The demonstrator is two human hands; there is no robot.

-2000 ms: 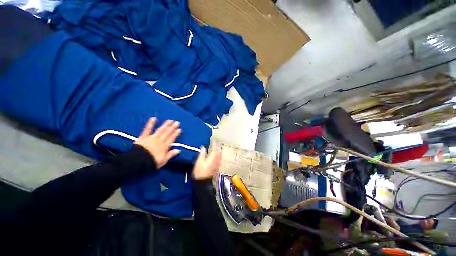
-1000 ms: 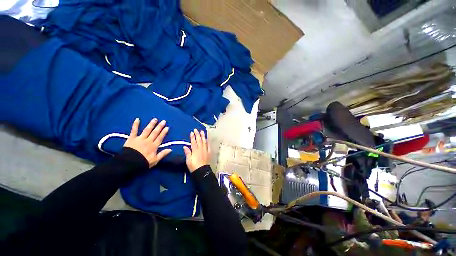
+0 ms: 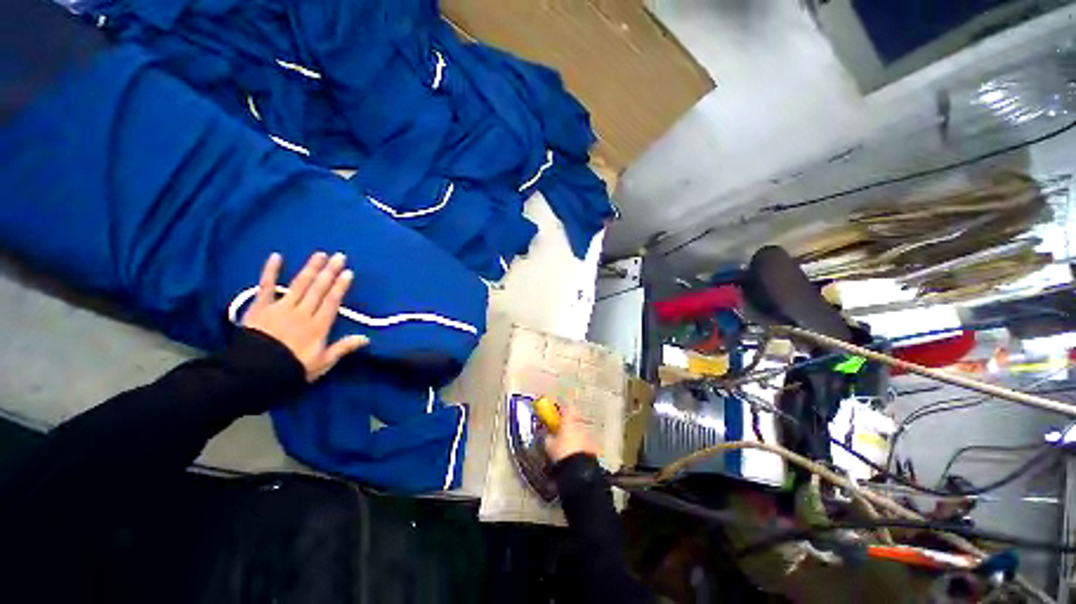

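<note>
A blue garment with a curved white piping line is drawn over the padded board, its lower part hanging over the near edge. My left hand lies flat on the cloth over the piping's curved end, fingers spread. My right hand is closed around the orange-yellow handle of the steam iron. The iron sits on the beige iron rest beside the board's end. The right fingers are partly blurred.
A crumpled blue garment pile with white lines lies beyond the board. A brown cardboard sheet is behind it. A pale ragged piece lies between pile and iron rest. A tan hose and cables run right, past cluttered shelves.
My right hand has left the cloth, moved right and taken hold of the iron's handle. My left hand has shifted slightly left and up on the cloth. The view has shifted slightly.
</note>
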